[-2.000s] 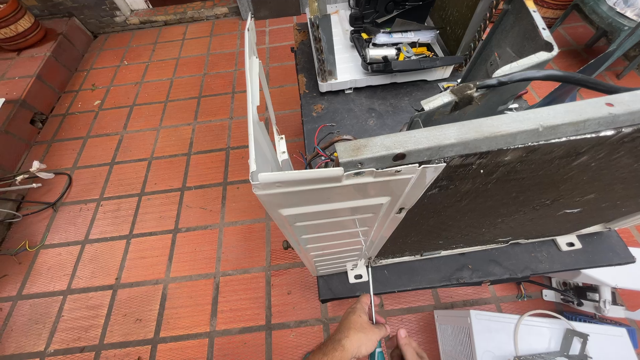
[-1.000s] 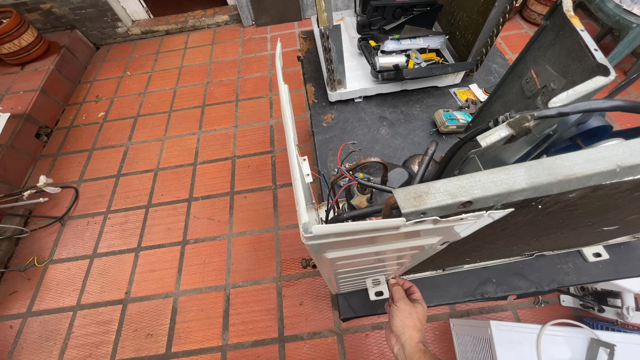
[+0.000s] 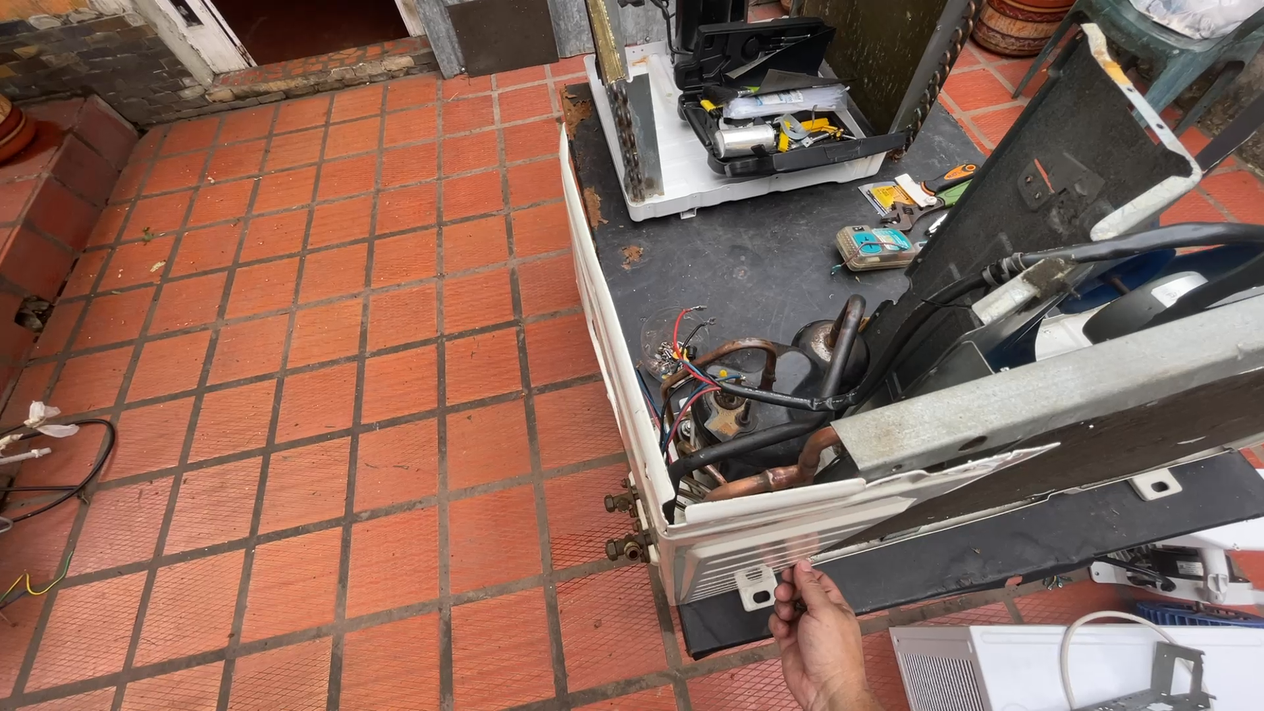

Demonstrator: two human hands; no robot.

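My right hand (image 3: pixel 820 637) reaches up from the bottom edge, with its thumb and fingers drawn together at the lower edge of the louvred white metal panel (image 3: pixel 726 553), beside a mounting foot (image 3: pixel 757 589). Whether something small is between the fingertips cannot be told. My left hand is out of view. The panel belongs to an opened air-conditioner outdoor unit. Inside it are a black compressor (image 3: pixel 765 395), copper pipes (image 3: pixel 775 481) and loose red and blue wires (image 3: pixel 696 370). Brass valves (image 3: pixel 629 546) stick out at its left side.
The unit rests on a black board (image 3: pixel 731 247). Farther back are an open toolbox (image 3: pixel 790 109) on a white tray (image 3: pixel 657 202), a small clear case (image 3: pixel 875 247) and an adjustable wrench (image 3: pixel 908 212). A white appliance (image 3: pixel 1027 662) lies bottom right; cables (image 3: pixel 89 464) lie at left.
Two seconds ago both hands were at the panel's lower edge with a screwdriver; now only my right hand shows and the screwdriver is out of sight. The view has shifted.
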